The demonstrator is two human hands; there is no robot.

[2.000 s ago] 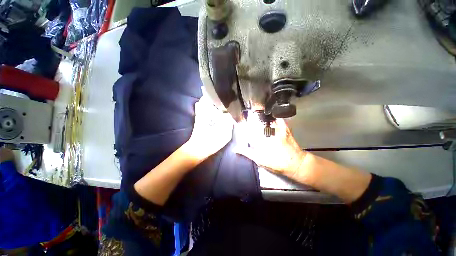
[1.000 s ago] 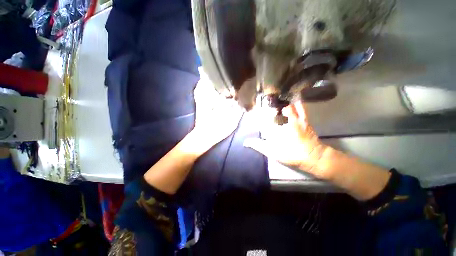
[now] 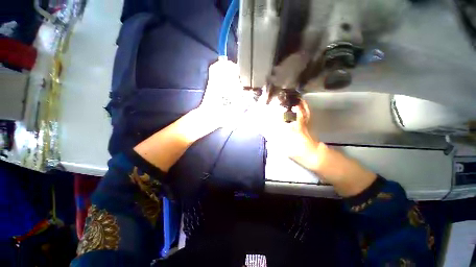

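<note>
A dark navy garment panel (image 3: 162,68) lies in layers on the white table and hangs over its front edge. My left hand (image 3: 222,104) lies on the cloth left of the needle area, washed out by the lamp's glare. My right hand (image 3: 297,135) is at the right edge of the cloth, partly behind the dark presser parts; its fingers are lost in glare. Whether either hand grips the cloth cannot be told. The off-white machine head (image 3: 323,26) stands above my hands, with a dark round knob (image 3: 338,78) on it. The needle is hidden in glare.
The pale machine bed (image 3: 365,161) with a dark slot line runs right. A blue tube (image 3: 227,28) leads down to the lamp. Gold and silver strips (image 3: 55,94) lie along the table's left, beside a red cylinder (image 3: 18,52). Blue cloth shows at lower left.
The view has shifted and the machine head appears from another angle, with the blue tube now visible. Both hands remain beside the needle area on the cloth, in stronger glare.
</note>
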